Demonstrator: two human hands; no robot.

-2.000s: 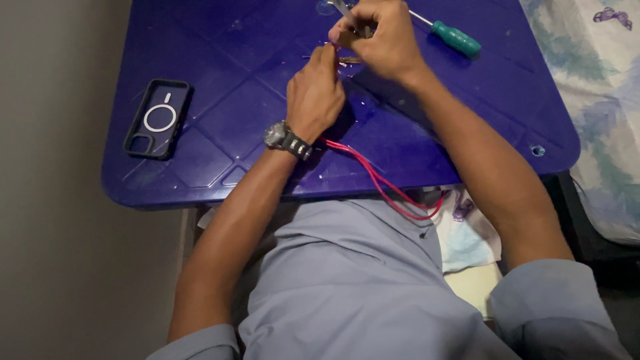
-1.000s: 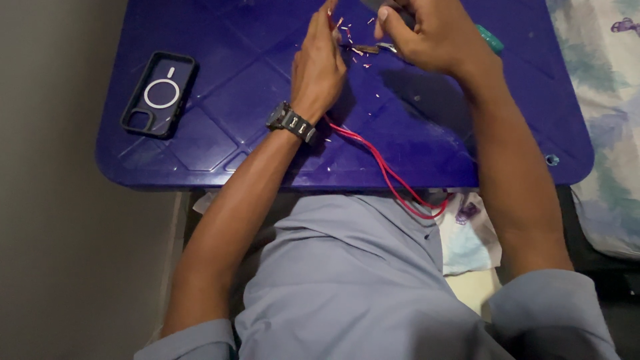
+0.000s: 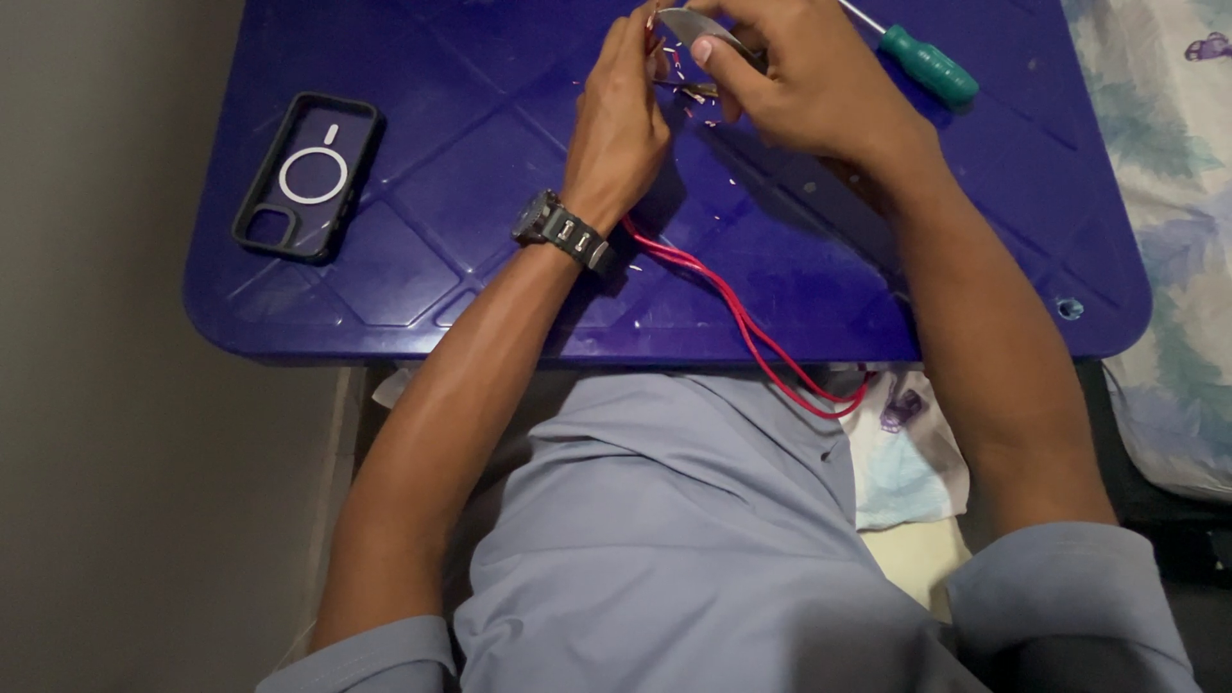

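Note:
My left hand [image 3: 621, 120] pinches the end of a red electrical wire near the top edge of the view. The rest of the red wire [image 3: 736, 303] runs from under my left wrist across the table and hangs in a loop over the front edge. In my right hand [image 3: 804, 82] is a knife, its metal blade [image 3: 707, 29] pointing left, close to the wire end at my left fingertips. Below the fingers, small bits of stripped wire [image 3: 695, 94] lie scattered, beside a brass-coloured metal piece [image 3: 705, 89] partly hidden by my right hand.
A blue plastic table [image 3: 433, 192] spans the view. On its left lies a clear phone case with a black rim [image 3: 366, 178]; at the upper right lies a screwdriver with a green handle [image 3: 927, 65]. Patterned cloth [image 3: 1169, 241] covers a surface to the right. A grey wall stands at the left.
The knife blade has come up to the wire end at my left fingers; a second ago my right hand was lower, beside the scraps. The screwdriver's handle shows more fully than a second ago.

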